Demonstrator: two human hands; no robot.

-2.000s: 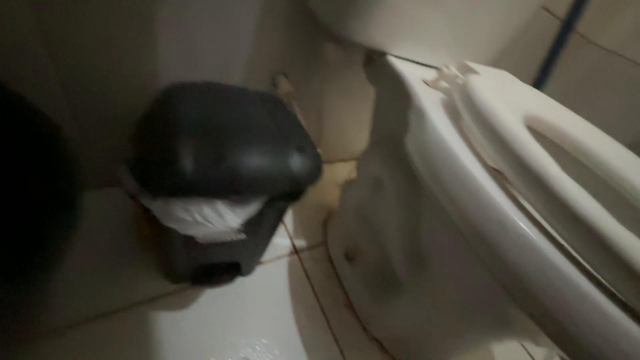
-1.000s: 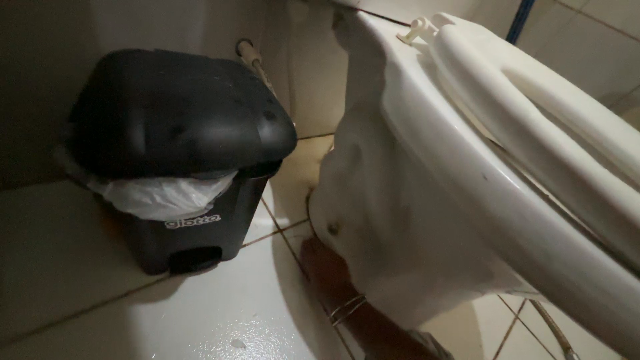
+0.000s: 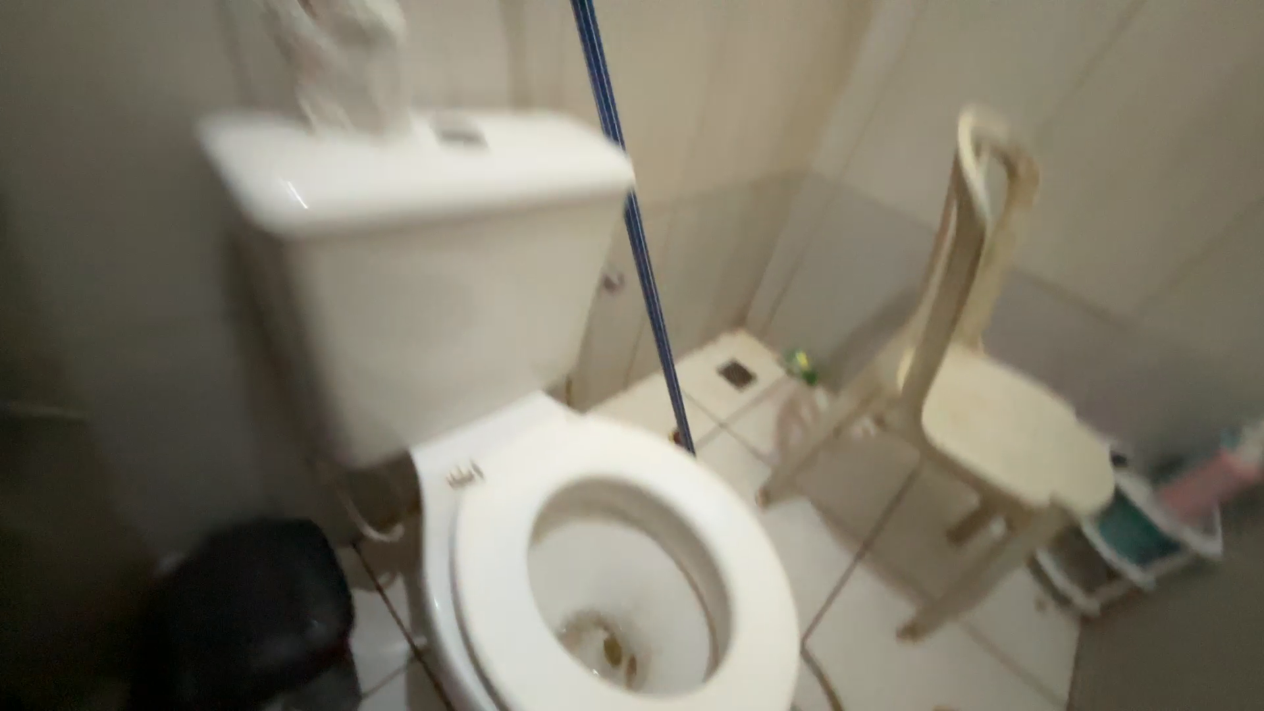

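Neither my left hand nor my right hand shows in the head view. A white toilet bowl (image 3: 474,612) with its seat ring (image 3: 760,592) down and no lid over it fills the lower middle; brownish matter lies at the bottom of the bowl. Behind it stands the white cistern (image 3: 444,296), with a flush button (image 3: 459,131) on top and a whitish, blurred thing (image 3: 355,59) resting on its left part. A blue pole (image 3: 647,267) leans at the cistern's right side, its lower end near the floor behind the seat.
A black lidded bin (image 3: 257,602) stands left of the toilet. To the right are a cream plastic chair (image 3: 1007,425), a low white rack (image 3: 1136,543) with a pink item (image 3: 1205,484), a floor drain (image 3: 737,373) and a small green thing (image 3: 801,365) on the tiles.
The view has swung up and right from the bin to the whole toilet and the chair. A hand seen low beside the toilet base one second ago is out of view.
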